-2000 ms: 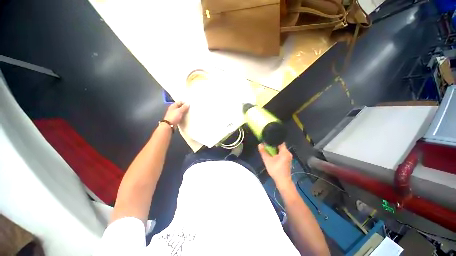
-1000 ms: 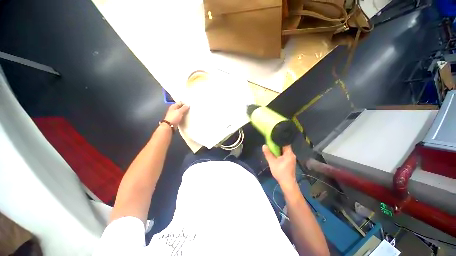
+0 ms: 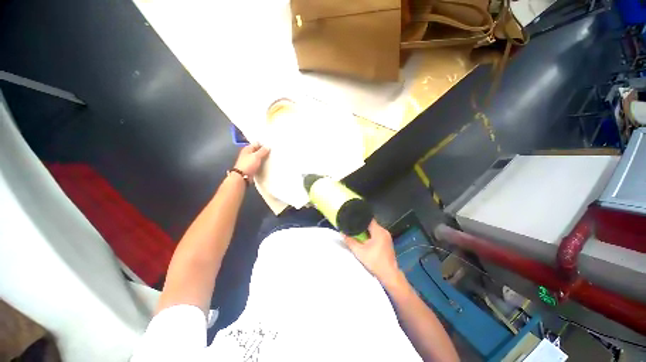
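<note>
A cream handbag (image 3: pixel 308 138), washed out by glare, lies at the near corner of the white table, with a pale round handle at its far left side. My left hand (image 3: pixel 251 160) grips the bag's left edge. My right hand (image 3: pixel 373 249) holds a lime-green hot air blower (image 3: pixel 336 200) by its handle. The blower's dark nozzle is over the bag's near right part, pointing up and left. Whether it touches the bag cannot be told.
Brown handbags (image 3: pixel 347 39) with straps are piled on the table's far part, by a shiny yellowish board (image 3: pixel 440 85). A blue bin (image 3: pixel 239 136) is at the left table edge. Right are a white-topped unit (image 3: pixel 542 191), a red pipe (image 3: pixel 489 256) and a blue cart (image 3: pixel 453 304).
My right hand has brought the blower left and nearer my body, from the bag's right side to its near part, where it now covers the near handle. My left hand has stayed in place.
</note>
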